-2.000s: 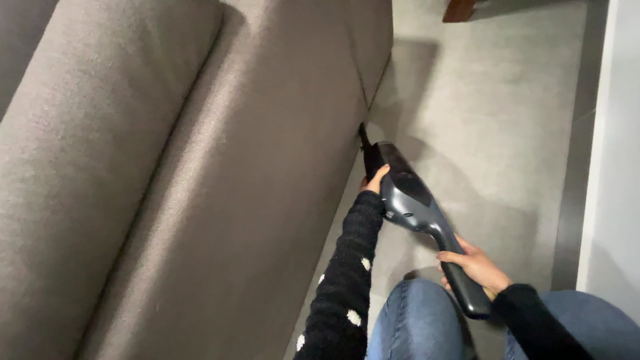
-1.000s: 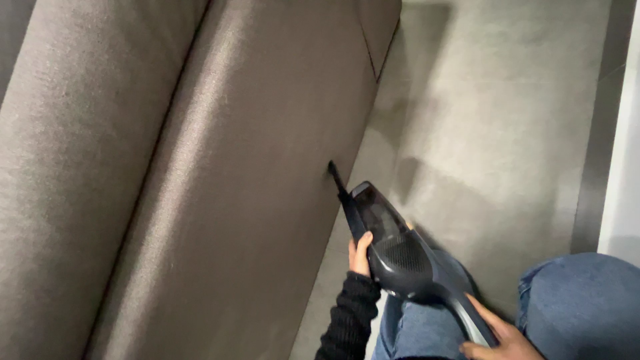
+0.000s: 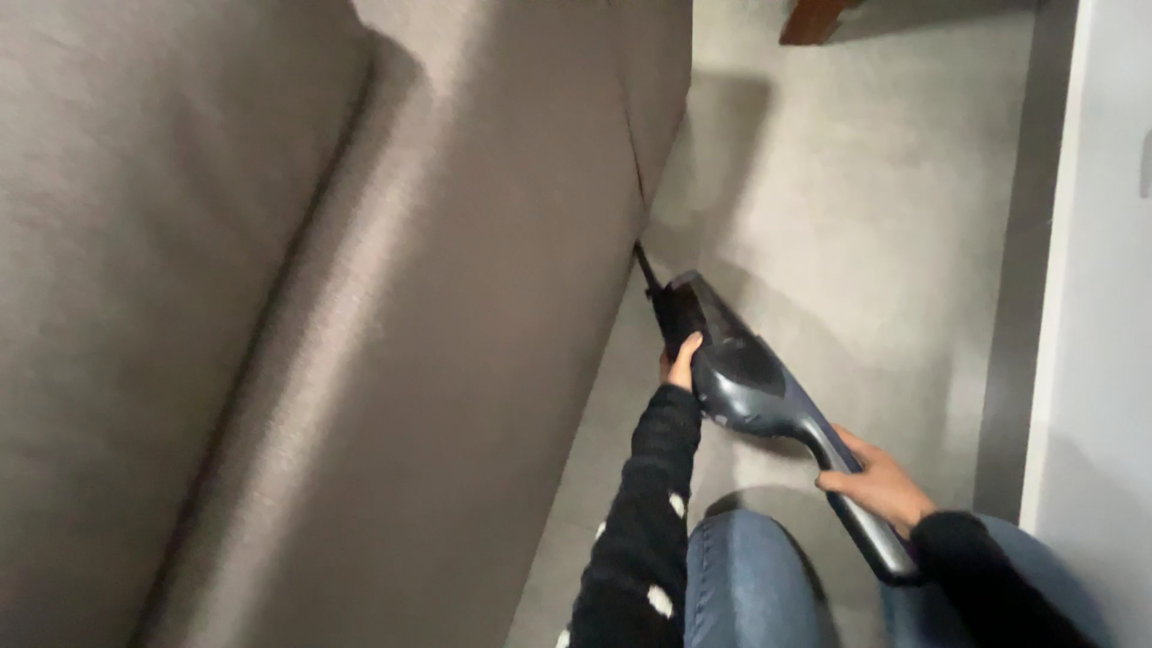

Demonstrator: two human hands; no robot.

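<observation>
A dark grey handheld vacuum cleaner (image 3: 742, 378) is held slantwise between my two hands. My left hand (image 3: 684, 360) grips the front part of its body, beside the dust container, with the thumb on top. Around the rear handle, my right hand (image 3: 877, 481) is closed. A thin black crevice nozzle (image 3: 646, 268) points away from me, its tip at the lower edge of the grey-brown fabric sofa (image 3: 468, 324), near a seam. Whether the tip touches the fabric or slips under it, I cannot tell.
Light grey floor (image 3: 882, 225) runs between the sofa and a white panel (image 3: 1098, 360) with a dark base strip (image 3: 1017, 297) on the right. A reddish-brown wooden leg (image 3: 814, 20) stands at the top. My knees in jeans (image 3: 756, 576) are below.
The view has shifted. From one second ago, the nozzle tip has moved from against the sofa's front face to its lower edge near the seam. Both hands still hold the vacuum.
</observation>
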